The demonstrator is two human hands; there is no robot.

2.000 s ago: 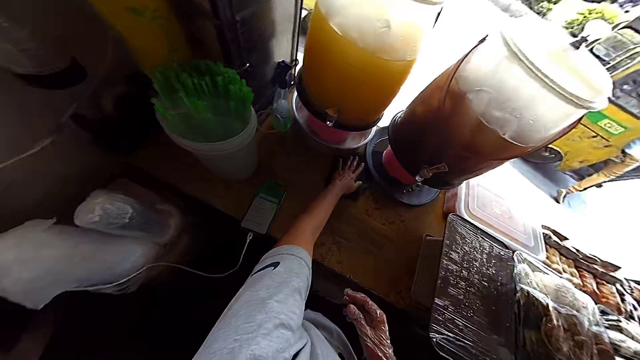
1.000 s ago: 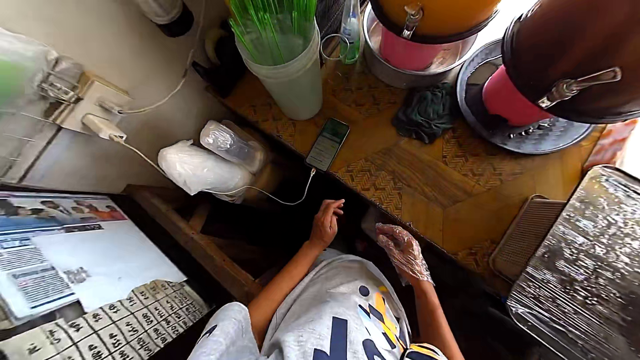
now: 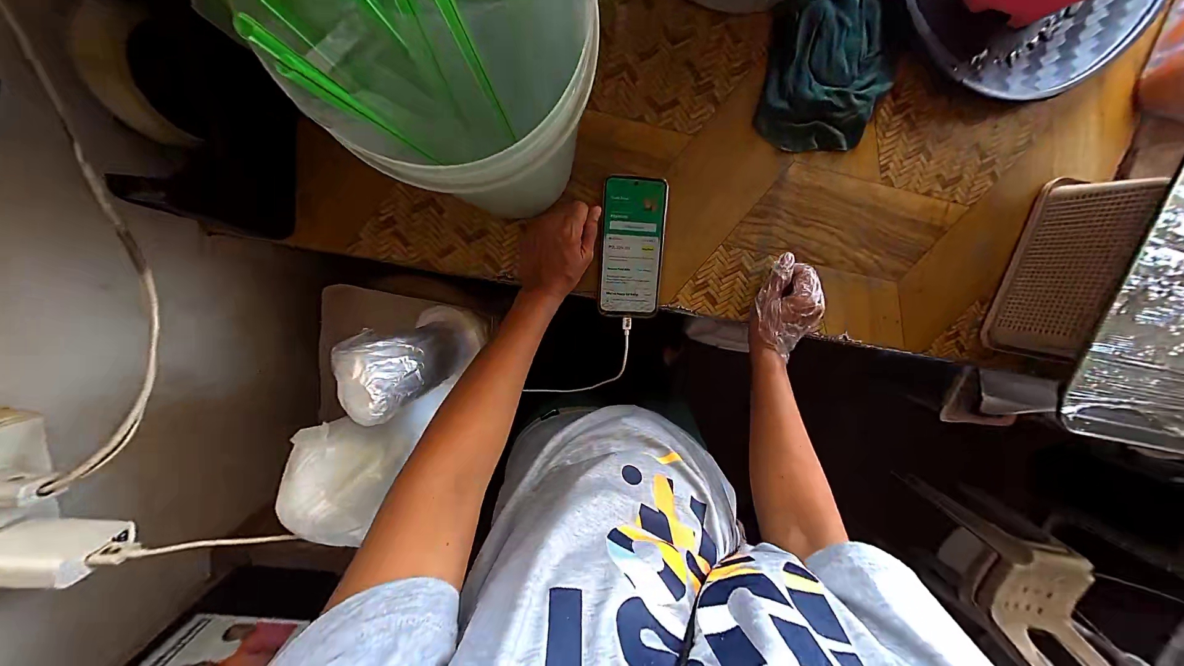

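My bare left hand [image 3: 559, 245] rests with its fingers curled on the edge of the wooden table [image 3: 832, 213], just left of a smartphone [image 3: 633, 245]. The phone lies face up with its screen lit and a white charging cable [image 3: 625, 356] plugged into its lower end. In a clear plastic glove, my right hand [image 3: 789, 303] is curled closed at the table's edge, right of the phone. No object shows in either hand. Above my left hand stands a translucent white bucket [image 3: 555, 129] holding green straws [image 3: 342, 97].
A dark green cloth [image 3: 823, 79] and a round metal tray [image 3: 1045, 74] lie at the back. At right are a beige perforated tray [image 3: 1073, 264] and a plastic-wrapped tray [image 3: 1133, 342]. Plastic bags [image 3: 342, 472] sit low at left; a plastic chair [image 3: 1036, 583] stands lower right.
My left hand has moved from in front of my body to the table edge beside the phone. The gloved right hand, open a second ago, is now curled at the edge. The view has tilted down.
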